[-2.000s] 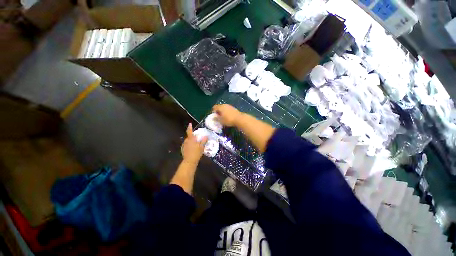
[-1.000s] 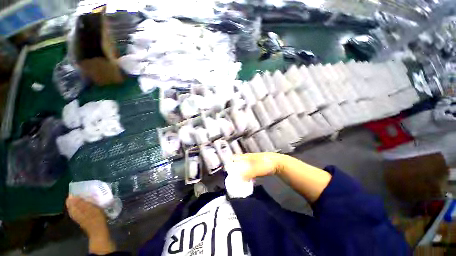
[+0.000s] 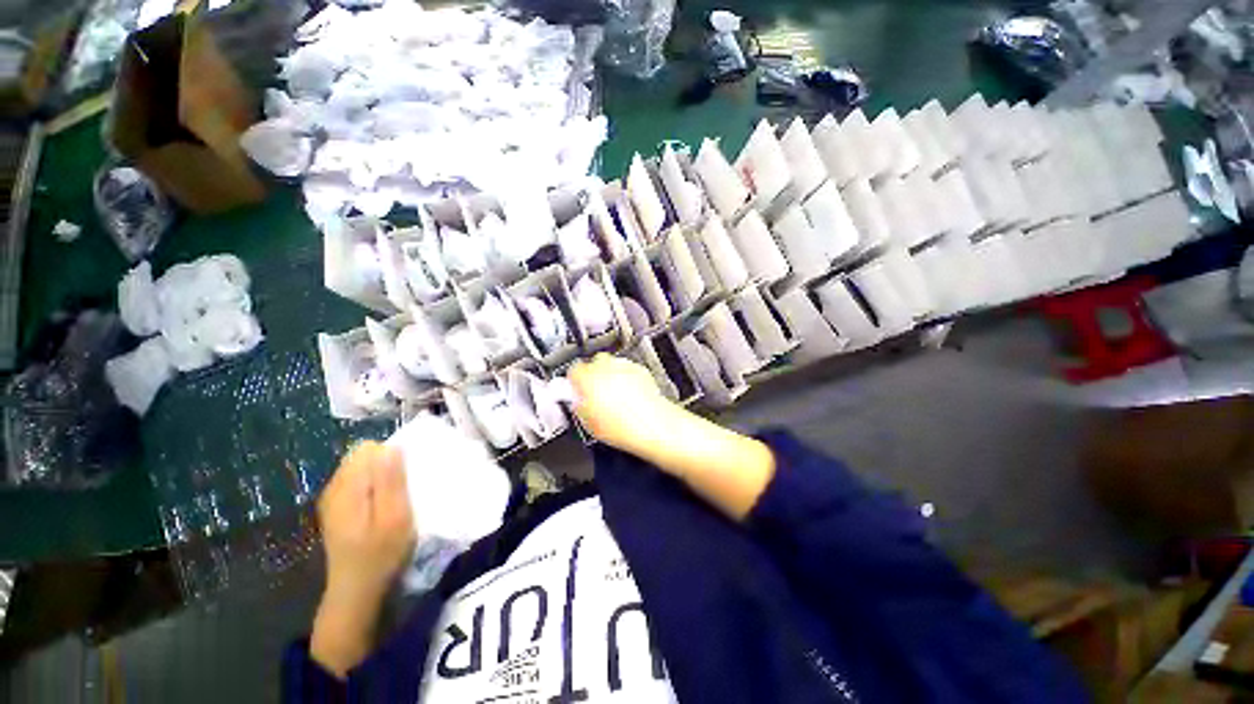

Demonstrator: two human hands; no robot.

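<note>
My left hand [image 3: 369, 516] holds a white wrapped product [image 3: 451, 481] in front of my body, at the near left end of the box rows. My right hand [image 3: 619, 402] is at the near row of open retail boxes [image 3: 695, 268], its fingertips down at a box opening on a white piece [image 3: 553, 399]; how firmly it grips is hidden. The boxes stand in tight rows with lids raised. Those at the left hold white wrapped pieces, and several in the middle show dark insides.
A large heap of white wrapped pieces [image 3: 426, 103] lies behind the boxes. A smaller heap [image 3: 193, 314] lies on bubble wrap [image 3: 227, 454] at left. An open brown carton [image 3: 206, 117] stands at the back left. A red stool [image 3: 1107, 330] is at right.
The view has shifted towards the boxes. My left hand has come from the far left to the boxes with its white piece. My right hand has moved from in front of the boxes onto the near row.
</note>
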